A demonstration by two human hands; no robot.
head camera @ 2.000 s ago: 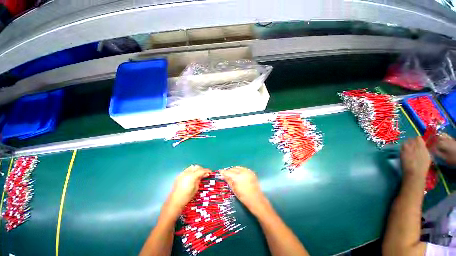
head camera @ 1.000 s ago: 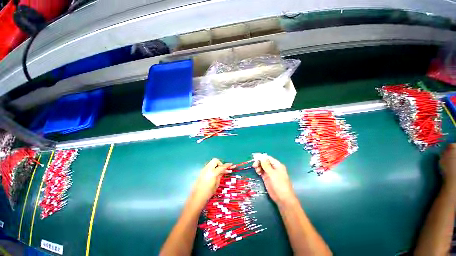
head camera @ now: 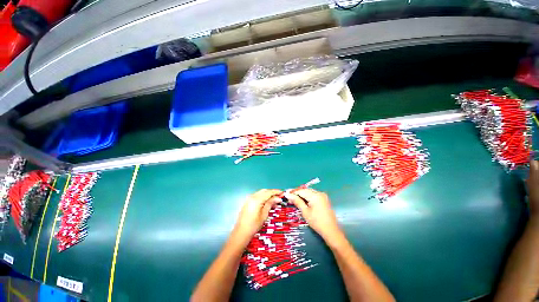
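My left hand (head camera: 260, 207) and my right hand (head camera: 313, 206) meet above the top of a fanned pile of red wire leads (head camera: 275, 248) with white bands. Their fingertips are together on a red wire lead (head camera: 306, 184), whose pale end sticks out up and to the right past my right fingers. A small dark spot shows between the fingertips; I cannot tell what it is. The fingers hide the rest of the lead. The pile lies between my forearms on the green bench (head camera: 195, 206).
Other lead piles lie at left (head camera: 77, 209), far centre (head camera: 257, 145), right (head camera: 393, 159) and far right (head camera: 505, 127). Behind stand a white box (head camera: 283, 122), a blue tray (head camera: 201, 97) and a clear bag (head camera: 295, 79). Another person's arm (head camera: 523, 253) is at the right edge.
My hands have come together from being apart with a lead stretched between them. The lead's pale end now sticks out beyond my right fingers. The view has shifted slightly.
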